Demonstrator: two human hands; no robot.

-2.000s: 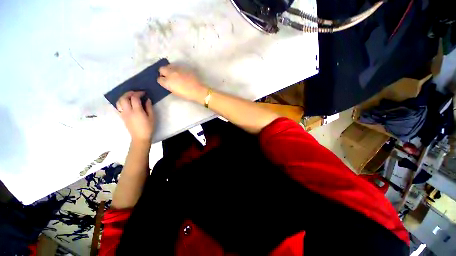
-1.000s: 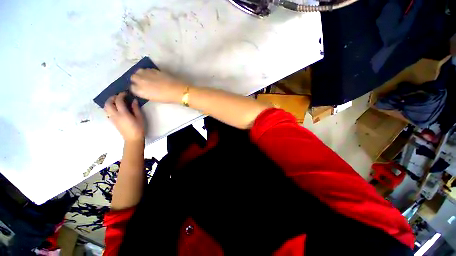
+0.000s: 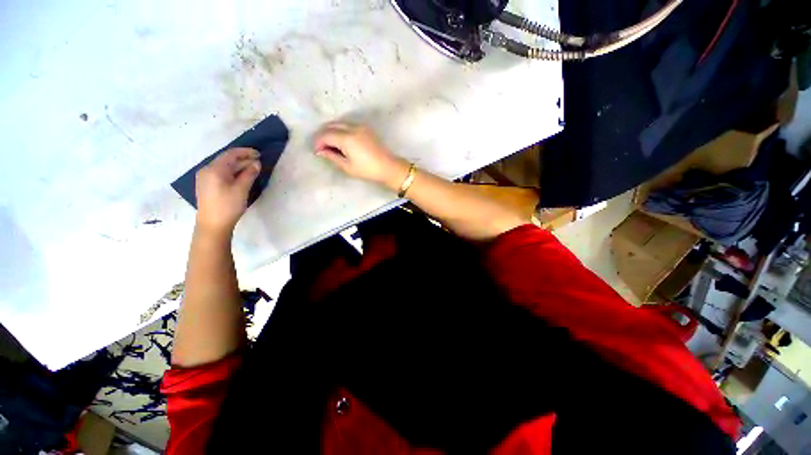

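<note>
A small dark navy fabric piece (image 3: 267,135) lies slanted on the white table, left of centre. My left hand (image 3: 228,182) is on it with thumb and fingertips pinched together at its middle, gripping the cloth. Part of the piece is hidden under this hand. My right hand (image 3: 347,153), with a gold bracelet at the wrist, is over the table to the right of the piece, apart from it. Its fingers are curled and I see nothing in them.
The white table (image 3: 356,80) has stains and bits of lint. A steam iron (image 3: 453,22) with coiled hoses stands at the top edge. Dark cloth (image 3: 614,107) hangs at the right, beside cardboard boxes (image 3: 654,253). Black scraps (image 3: 142,378) litter the floor at lower left.
My right hand has left the fabric piece and moved right. My left hand has changed from lying flat-fingered on the piece to pinching it. The iron shows more fully.
</note>
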